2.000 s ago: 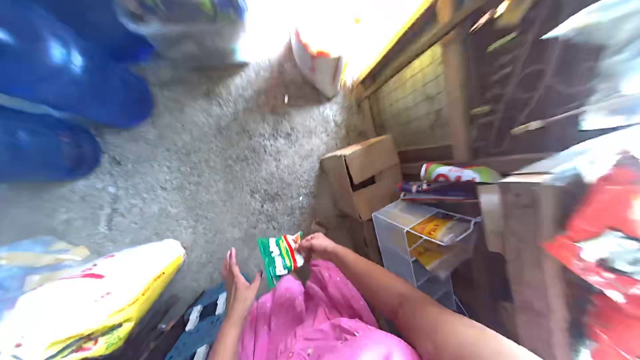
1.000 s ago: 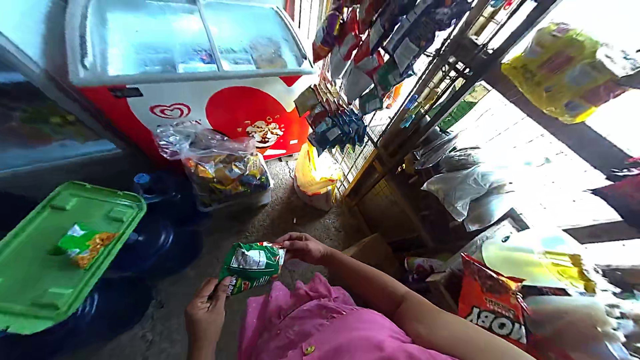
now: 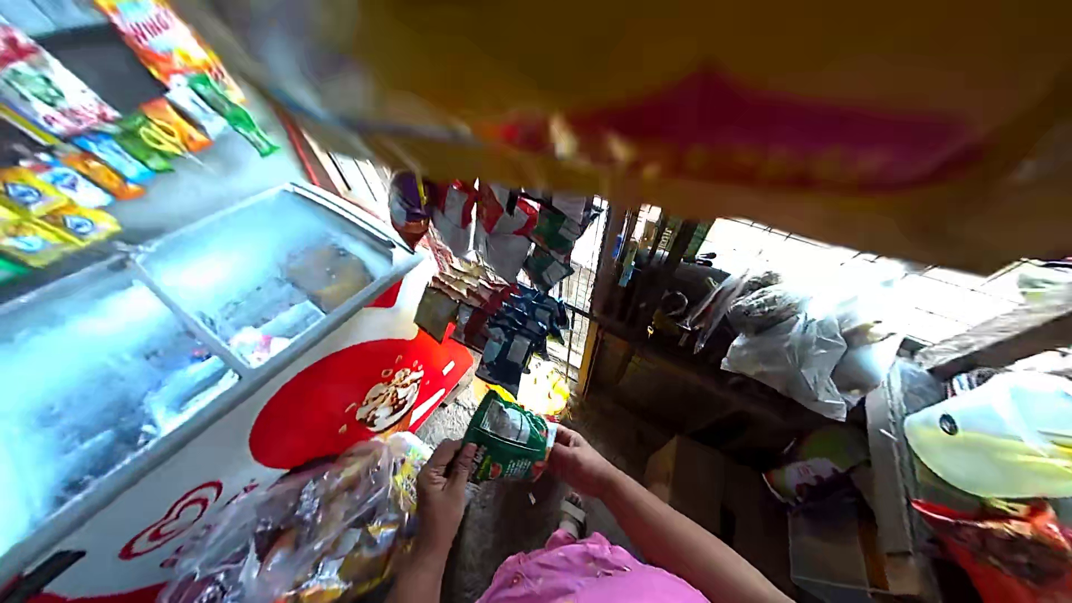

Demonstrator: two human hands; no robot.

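A green snack packet (image 3: pixel 505 440) is held in front of the pink shirt, low in the middle of the head view. My left hand (image 3: pixel 445 486) grips its left edge between thumb and fingers. At the packet's right edge, my right hand (image 3: pixel 578 462) pinches it with the fingertips. Whether the packet is torn open cannot be told. Just left of my left hand lies a clear plastic bag of packaged snacks (image 3: pixel 327 519). Strips of dark sachets (image 3: pixel 515 335) hang beyond the packet.
A chest freezer (image 3: pixel 335 368) with a glass top fills the left. Snack packets (image 3: pixel 59 193) hang above it. A large yellow and red package (image 3: pixel 712 126) spans the top, close by. On the right are white plastic bags (image 3: pixel 804 352), a cardboard box (image 3: pixel 687 481) and a translucent container (image 3: pixel 997 435).
The view has swung up toward the freezer and hanging goods. Two seconds ago my left hand was spread beside the packet; one second ago and now it grips it.
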